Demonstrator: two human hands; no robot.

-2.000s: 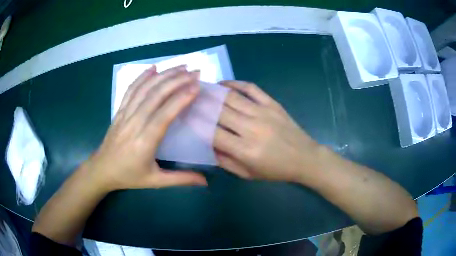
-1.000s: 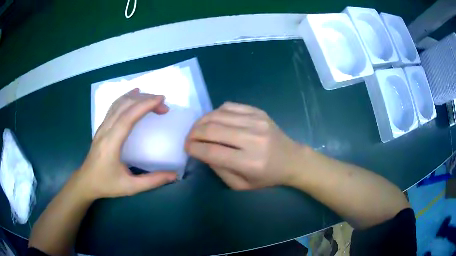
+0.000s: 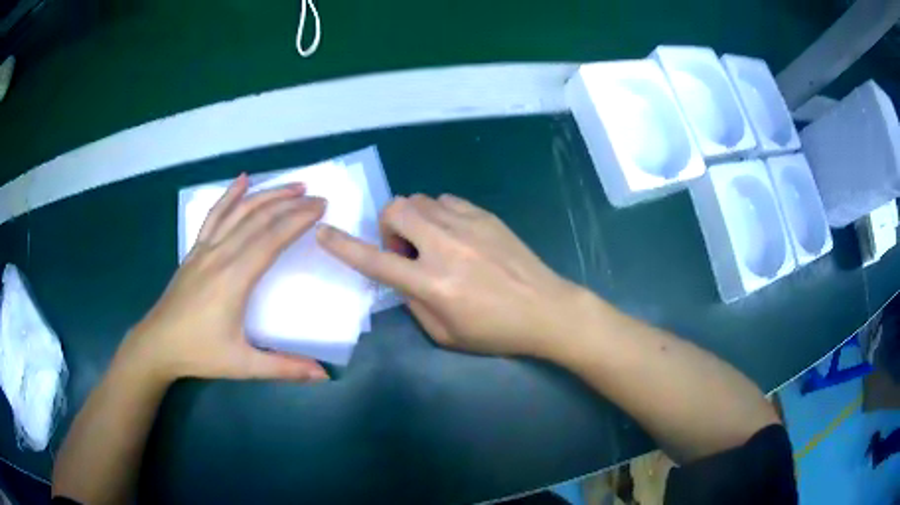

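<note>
A white wrapped device (image 3: 306, 301) lies on the stack of thin white wrapping sheets (image 3: 347, 182) on the dark green bench. The sheet covers its round shape. My left hand (image 3: 222, 286) is curved around its left side, thumb below and fingers over the top. My right hand (image 3: 469, 271) is at its right side, index finger stretched onto the wrapping near the left fingertips, other fingers curled. Whether the right hand grips an edge of the sheet is hidden.
Several white inner trays (image 3: 641, 133) with round hollows stand at the upper right, with a tray stack (image 3: 854, 153) beyond. A shiny spare sheet pack (image 3: 28, 360) lies far left. A pale metal strip (image 3: 395, 97) borders the green conveyor belt (image 3: 444, 30), where a white cord loop (image 3: 309, 30) shows.
The sheet between my hands is now folded over a rounded shape. My right hand has gone from pinching the sheet's right side to pressing an index finger on it. The view has shifted.
</note>
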